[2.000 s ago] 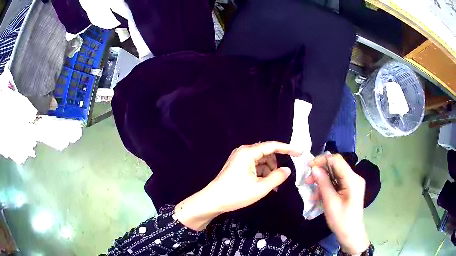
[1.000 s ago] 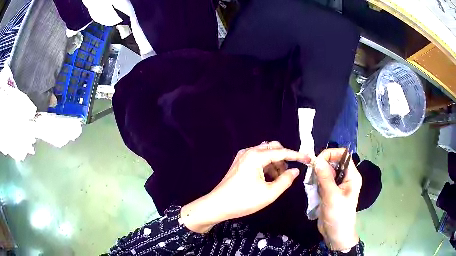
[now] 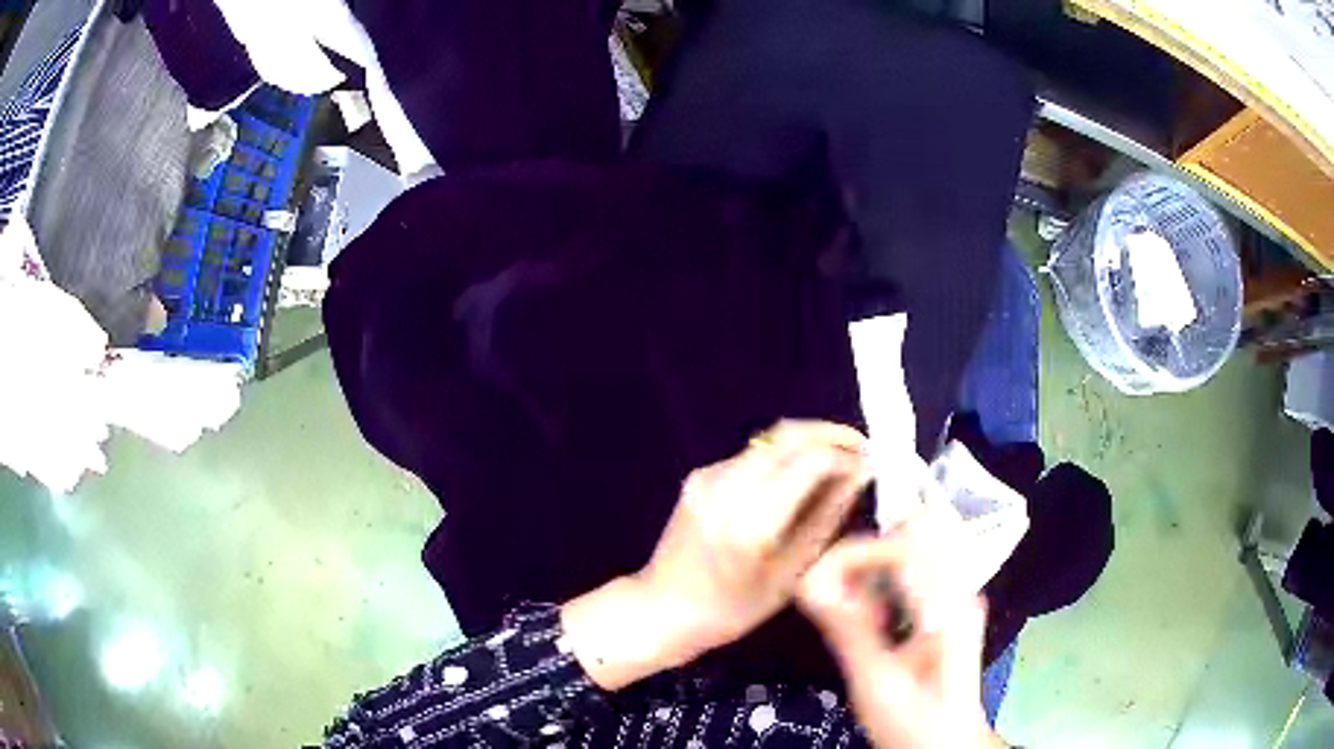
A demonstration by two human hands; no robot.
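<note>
The dark velvet garment (image 3: 585,337) lies in a large heap over the lap. A white backing strip (image 3: 882,381) runs down its right edge and widens into a folded white piece (image 3: 983,512) beside the hands. My left hand (image 3: 761,512) is closed at the garment's edge next to the strip, its fingertips partly hidden. My right hand (image 3: 907,622) is blurred, just below and right of my left hand, with its fingers curled. A small dark thing shows in its palm, too blurred to make out, likely the snips.
A clear round bin (image 3: 1148,285) with white scrap stands at right. A blue crate (image 3: 227,220), grey cloth (image 3: 110,176) and white scraps (image 3: 73,366) are at left. More velvet (image 3: 490,81) hangs above. A yellow-edged worktable (image 3: 1244,73) is at upper right.
My right hand has moved left and down, close to my left hand, and turned. My left hand has closed at the edge. The white piece now shows spread out to the right.
</note>
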